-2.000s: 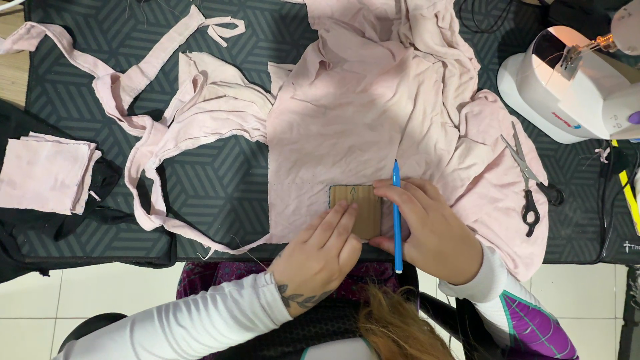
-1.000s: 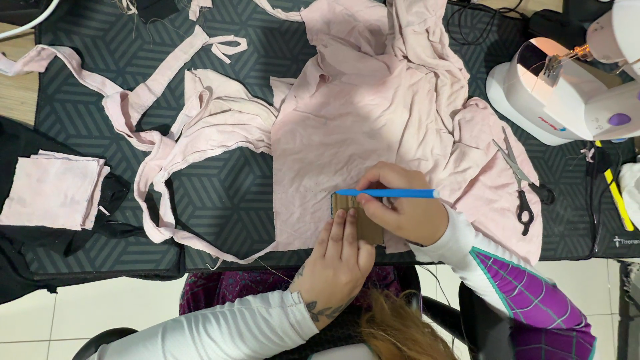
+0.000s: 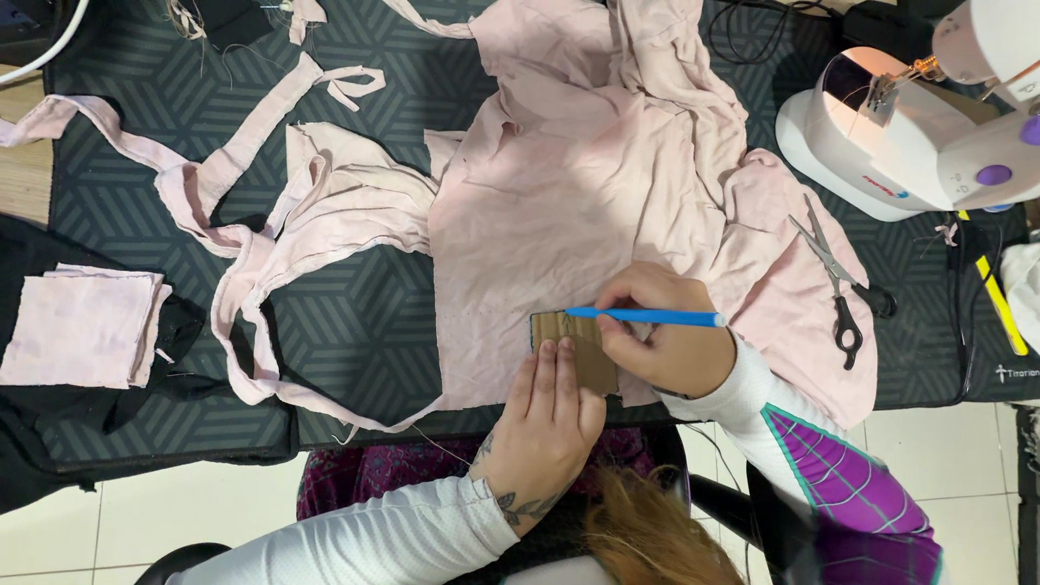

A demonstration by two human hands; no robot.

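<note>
A square of brown cardboard (image 3: 595, 363) lies on the pale pink fabric (image 3: 528, 219) near the table's front edge. My left hand (image 3: 544, 422) presses its fingertips flat on the cardboard and holds it against the cloth. In my right hand (image 3: 670, 333) is a blue pen (image 3: 662, 316), gripped near its tip, which touches the cardboard's top edge. A dark line runs along the cardboard's left and top edges. An arrow-like mark shows on the cardboard beside the tip.
Black-handled scissors (image 3: 837, 272) lie on the fabric at right, below a white sewing machine (image 3: 861, 154). Pink fabric strips (image 3: 244, 284) spread over the dark table mat (image 3: 357, 325) at left. Stacked pink cloth squares (image 3: 77, 329) lie on black cloth (image 3: 49, 422) at far left.
The pen, upright in the picture beside the cardboard two seconds ago, now lies crosswise with its tip at the top edge. Since one second ago the tip has moved right along that edge.
</note>
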